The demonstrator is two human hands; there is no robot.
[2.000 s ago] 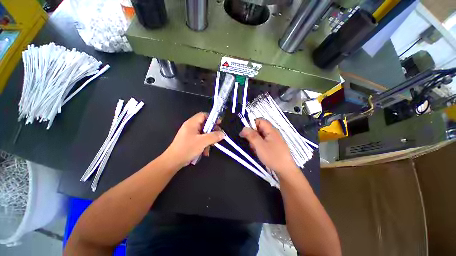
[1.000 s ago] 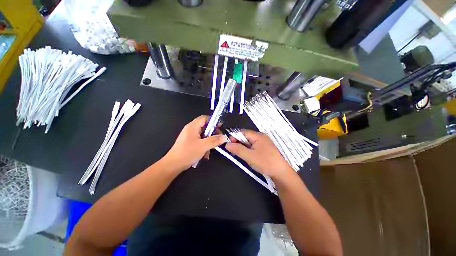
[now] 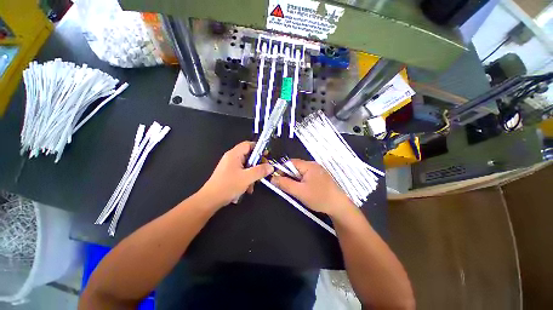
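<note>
My left hand is closed around a narrow silver-grey loading bar, which tilts up and away toward the machine. My right hand pinches several thin white cords by their tips beside the bar. A white cord runs from the bar down to the right, under my right hand. The exact contact at the fingertips is too small to tell. In the machine, several parallel white cords extend toward me from the lower mould. A green tag sits on one of them.
Loose white cords lie right of my hands. A small bundle and a big fanned pile lie left. The green upper platen stands above the steel columns. A clear bag, scrap tub and cardboard box surround the bench.
The upper platen has risen, uncovering the mould and the cords in it. My right hand has moved left to the bar with cords in its fingers. My left hand has stayed nearly still.
</note>
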